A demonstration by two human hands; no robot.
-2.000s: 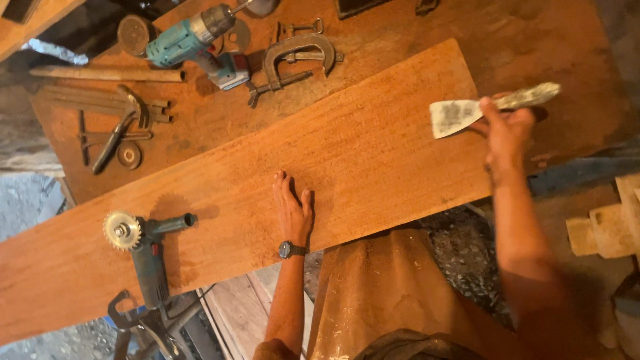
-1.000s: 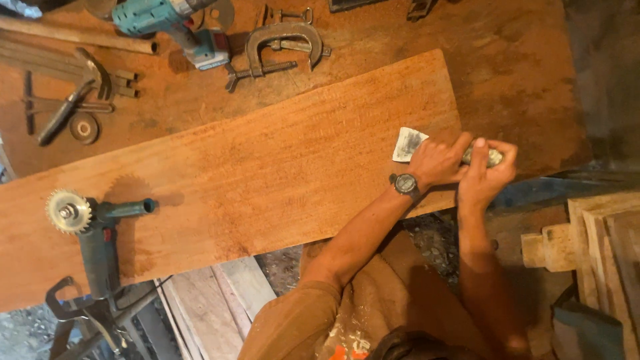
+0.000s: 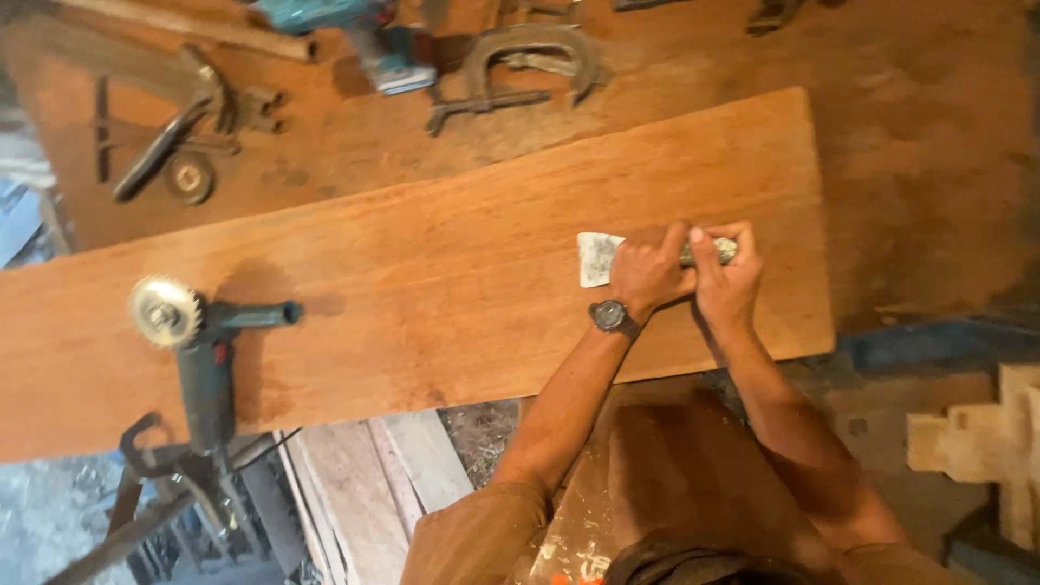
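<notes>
A putty knife (image 3: 598, 260) with a whitish, stained blade lies low over a long wooden board (image 3: 455, 268), its blade pointing left. My left hand (image 3: 654, 264), with a black watch at the wrist, grips it close behind the blade. Further back, my right hand (image 3: 727, 276) is closed around the handle, the two hands side by side. Whether the blade's edge touches the wood, I cannot tell. An angle grinder (image 3: 207, 382) with a toothed disc (image 3: 165, 312) rests on the board's left part.
On the workbench (image 3: 918, 162) behind the board are a C-clamp (image 3: 532, 65), a teal cordless drill (image 3: 390, 49), a hammer-like tool (image 3: 162, 150), a small round disc (image 3: 190, 177) and a pipe (image 3: 195, 28). Wooden planks (image 3: 349, 487) lie below the board. Wood pieces (image 3: 959, 439) are stacked at right.
My left hand has moved from lying on the board to gripping the putty knife with my right hand. The knife has shifted left from the board's right end. The view has moved closer.
</notes>
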